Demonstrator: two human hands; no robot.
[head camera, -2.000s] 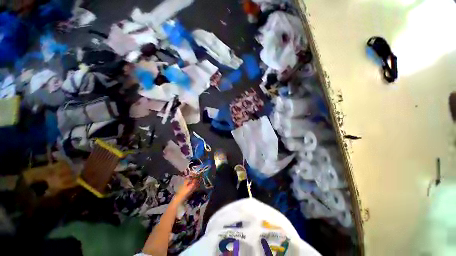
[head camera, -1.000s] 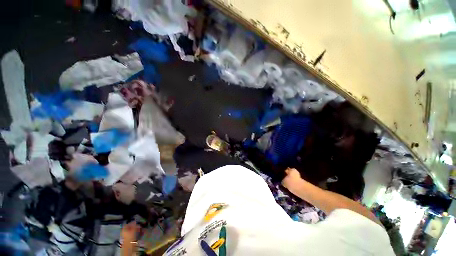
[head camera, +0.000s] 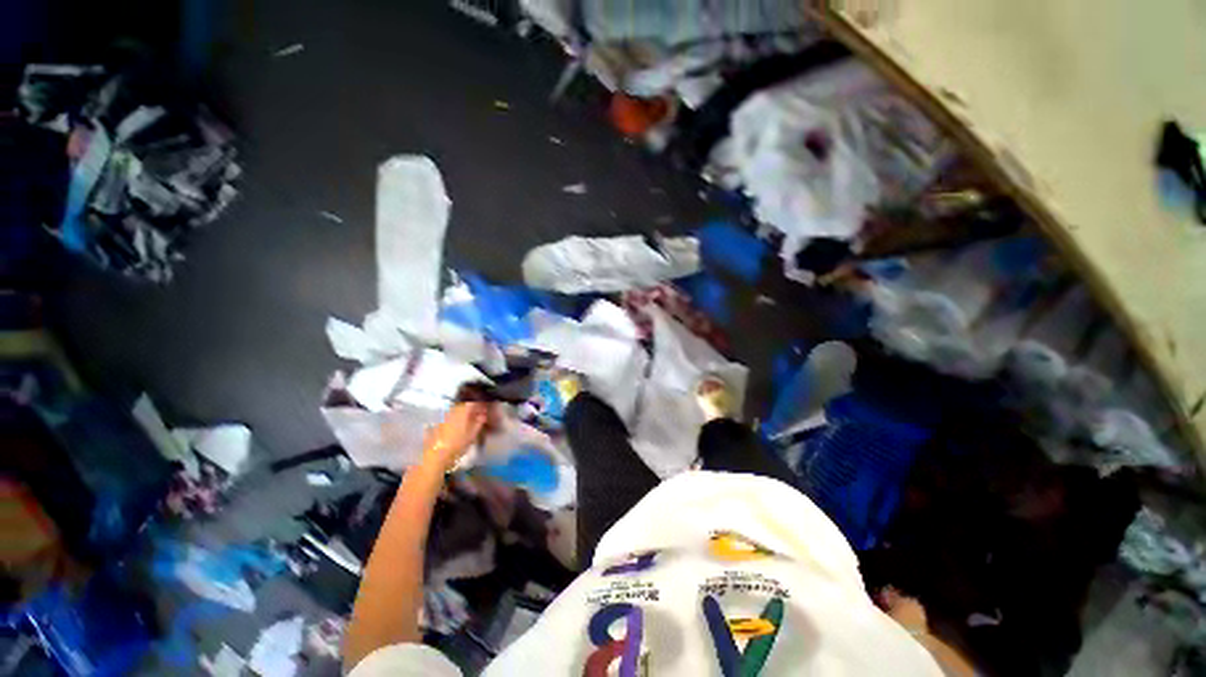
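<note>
My left hand (head camera: 459, 430) is low over a heap of white offcuts (head camera: 421, 378) left of my legs. A small dark piece shows beside its fingers; whether it is gripped cannot be told. My right hand (head camera: 906, 611) is beside my shirt at the lower right, partly hidden and blurred, near a dark fabric mass (head camera: 1018, 529). A blue crate (head camera: 866, 456) stands against that dark mass. What the right hand holds, if anything, cannot be told.
A pale worktable (head camera: 1071, 119) curves along the right, with plastic-wrapped rolls (head camera: 1045, 357) below its edge. A white bundle (head camera: 807, 146) lies at the upper right. Black-and-white scraps (head camera: 152, 179) are heaped at the upper left. Blue plastic (head camera: 489, 311) lies among the offcuts.
The view has turned and I stand among the white offcuts. My left hand has come forward over them from the lower edge. My right hand is now beside my body, farther from the blue crate.
</note>
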